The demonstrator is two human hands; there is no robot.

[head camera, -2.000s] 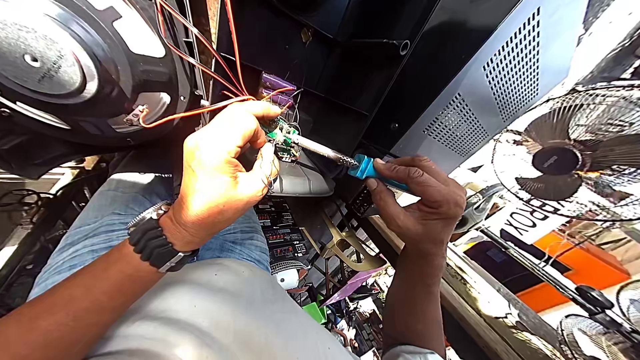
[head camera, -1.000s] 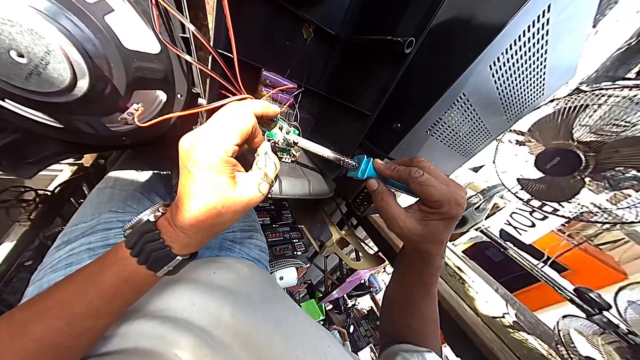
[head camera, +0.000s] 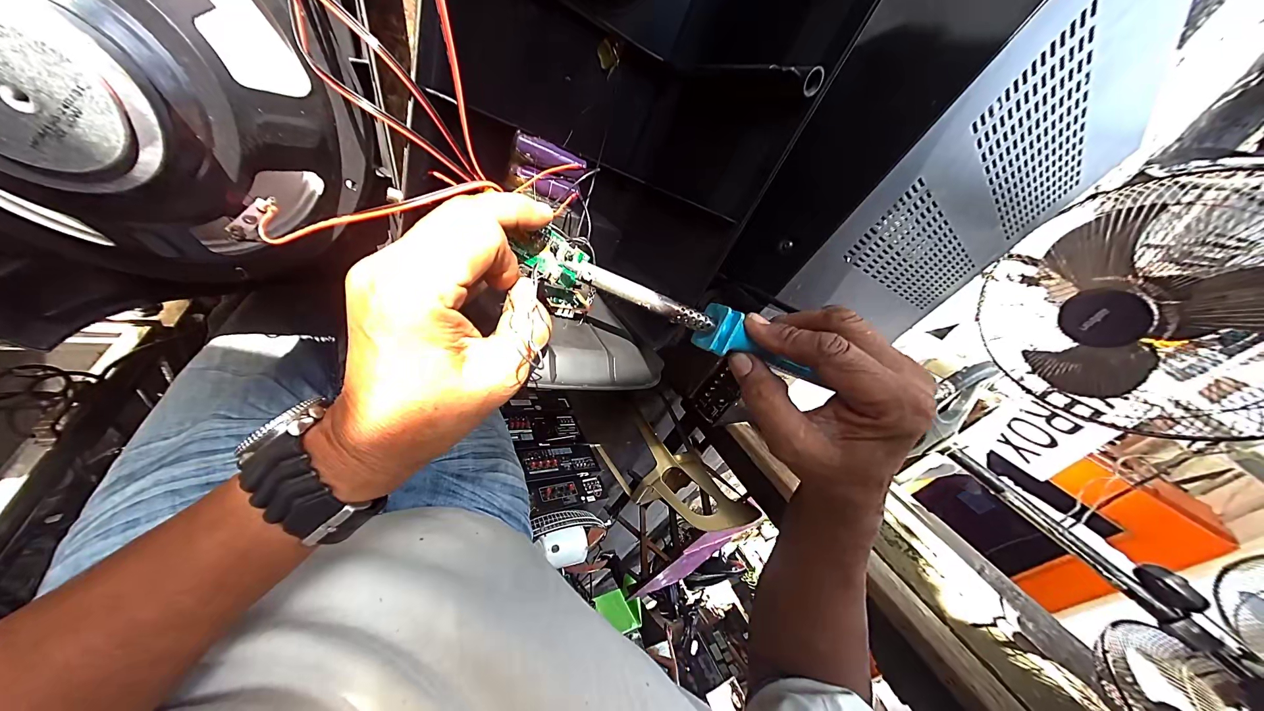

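My left hand (head camera: 439, 326) pinches a small green circuit board (head camera: 558, 265) between thumb and fingers, with thin wires around it. In my right hand (head camera: 839, 390) is a soldering iron (head camera: 726, 331) with a blue handle, its metal barrel pointing left. The barrel's end reaches the board; the exact contact point is too small to tell. Just above the board sit purple cylindrical cells (head camera: 548, 168). Red and orange wires (head camera: 395, 205) run from near my left fingers to a large loudspeaker (head camera: 89, 109) at the upper left.
A black plastic housing (head camera: 652, 128) lies beyond the board, beside a grey perforated panel (head camera: 948, 217). Standing fans (head camera: 1106, 316) and an orange box (head camera: 1155, 523) are at the right. A wooden beam (head camera: 928, 592) runs below my right forearm. Black audio panels (head camera: 553, 459) and mixed parts lie below.
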